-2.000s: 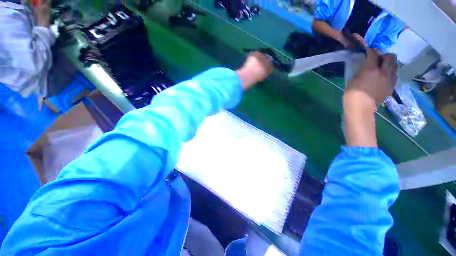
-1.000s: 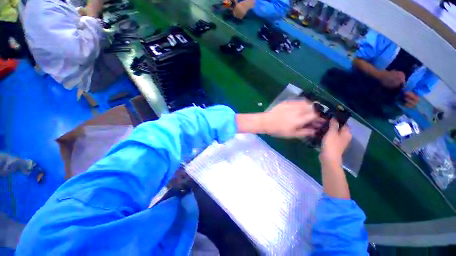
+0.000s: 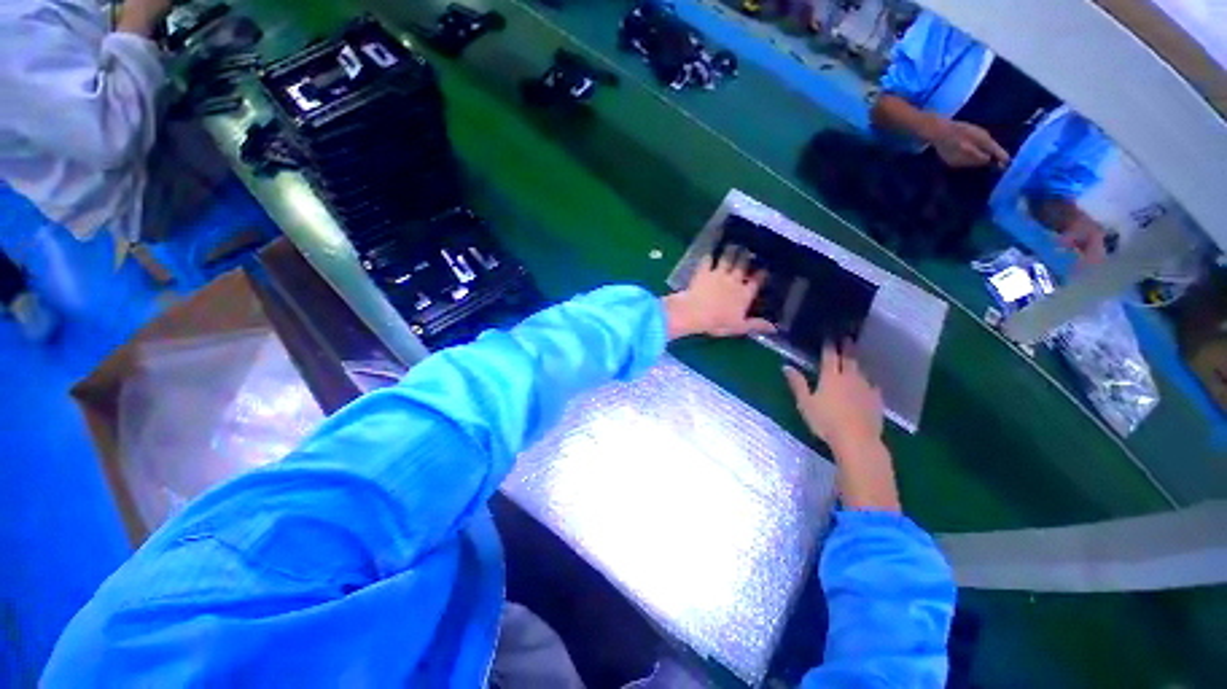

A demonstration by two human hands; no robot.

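A black slotted panel (image 3: pixel 830 283) lies on a pale protective sheet (image 3: pixel 904 353) on the green belt (image 3: pixel 619 202). The sheet extends beyond the panel at both ends. My left hand (image 3: pixel 728 296) rests on the panel's left end with fingers spread. My right hand (image 3: pixel 838 404) touches the panel's near edge with its fingertips, fingers apart. Neither hand grips anything. A larger silvery bubble sheet (image 3: pixel 673 505) lies nearer to me, partly under my left sleeve.
A tall stack of black bracket frames (image 3: pixel 390 162) stands at the upper left. An open carton (image 3: pixel 108 444) is at lower left. Small black parts (image 3: pixel 565 84) lie behind. People work across the belt and at upper left. A clear bag (image 3: pixel 1114 370) lies near the white post.
The black piece held in both hands now lies flat on the pale sheet. My hands have moved apart and opened over it.
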